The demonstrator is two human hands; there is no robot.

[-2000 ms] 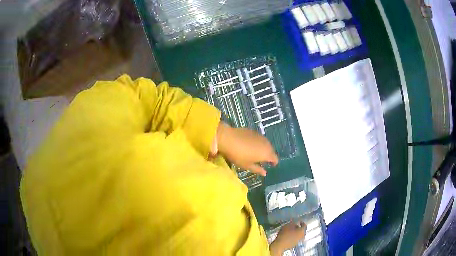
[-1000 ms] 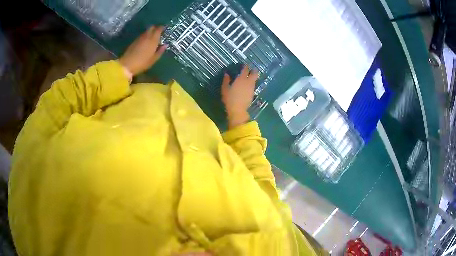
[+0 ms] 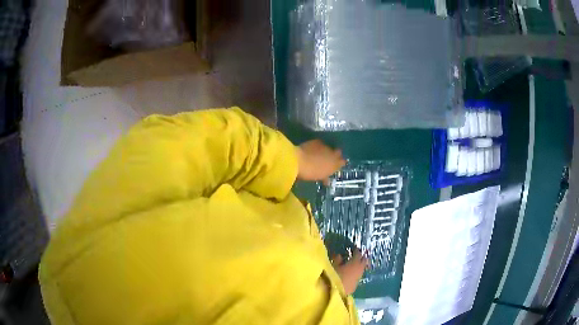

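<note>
A clear parts tray (image 3: 371, 219) lies on the green bench in front of me, with short white parts in its far columns and slim silvery rods in its near part. My left hand (image 3: 319, 160) is at the tray's near left corner, its fingertips touching or just over the edge. My right hand (image 3: 351, 269) is at the near right part of the tray, fingers bent at its rim. Both hands are small and blurred, and whether they grip the tray cannot be made out. A dark gap shows beside my right hand.
Stacked clear blister trays (image 3: 387, 70) stand to the left. A blue plastic tray (image 3: 439, 159) holds white blocks beyond. A large white tray (image 3: 444, 260) lies at the far right. A small clear box (image 3: 388, 310) is cut off by the picture's edge. An open carton (image 3: 143, 66) is at the near left.
The view has swung left, bringing the stacked trays, blue tray and carton into sight. My hands remain at the parts tray; my right hand is now nearer its right end.
</note>
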